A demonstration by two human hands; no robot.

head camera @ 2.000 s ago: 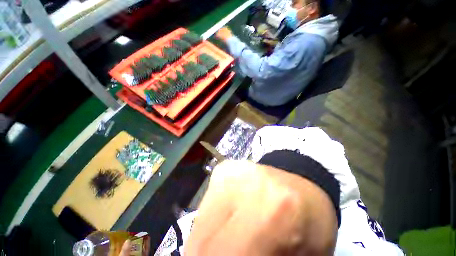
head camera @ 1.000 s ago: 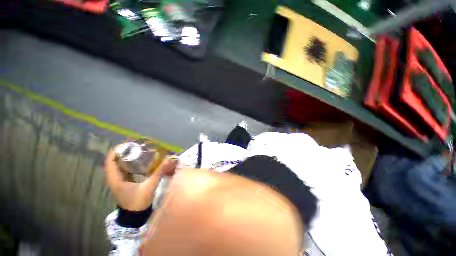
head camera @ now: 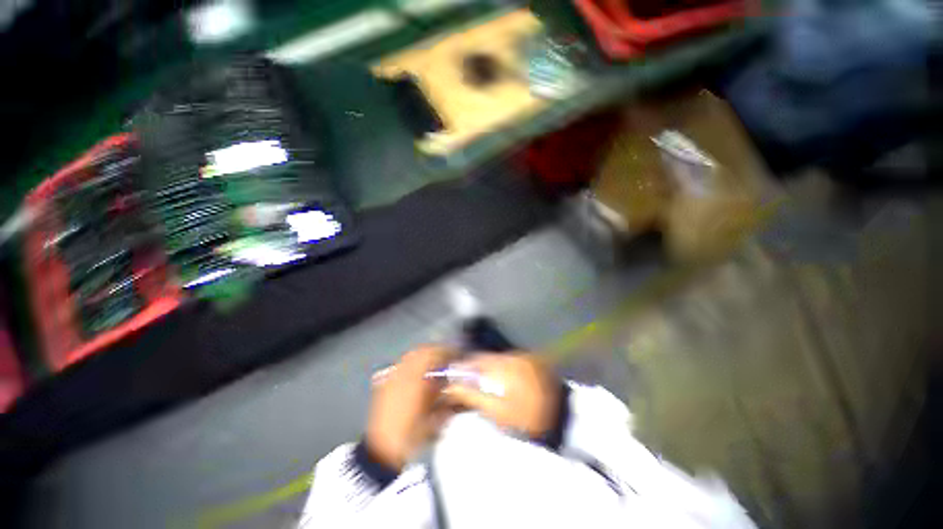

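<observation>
My left hand and my right hand are together in front of my body at the lower middle, both blurred. Their fingers are curled around a small clear, shiny thing between them. It looks like the top of the drink bottle, but most of it is hidden by the hands. I cannot tell whether a cap is on it or what the right fingers grip.
The green bench holds a brown work board with a dark wire pile, a black tray of boards and a red tray. Another red tray is at the top. A cardboard box stands beside the bench. A person's blue clothing shows upper right.
The view has swung along the bench and floor. My left hand has come in from the side with the bottle and now meets my right hand. The large blurred skin area close to the camera is gone.
</observation>
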